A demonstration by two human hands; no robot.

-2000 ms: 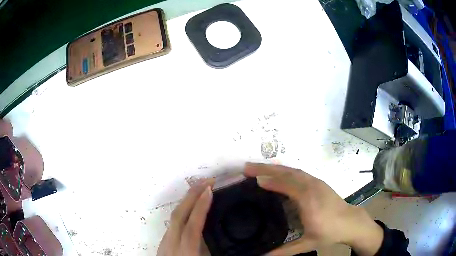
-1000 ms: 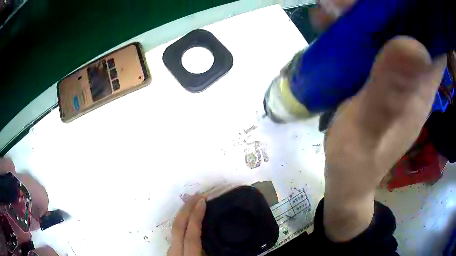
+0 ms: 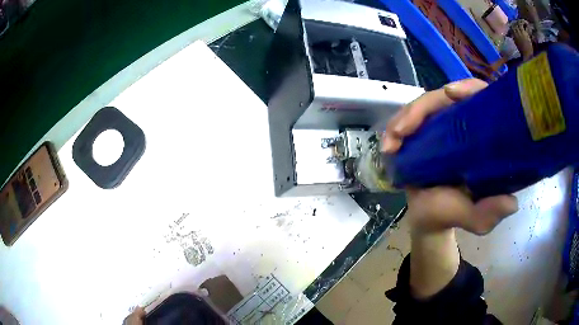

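Observation:
My right hand grips the thick blue electric screwdriver with a yellow label. Its pale nose is at the metal pickup block of the automatic screw feeder; the tip is hidden there. My left hand shows only as fingertips at the bottom edge, against the side of the black base cover. The cover is cut off by the frame's edge, with a pink rim of the housing faintly visible beside it.
A black cover ring and a gold-framed smartphone lie on the white sheet at left. A blue bin with brownish-red strips stands behind the feeder. A clear plastic bag is at the top. Another person's hand shows at upper right.
My right hand left the cover, took the screwdriver and carried it right to the feeder. The view has swung right, so the cover now sits lower and farther left in the picture.

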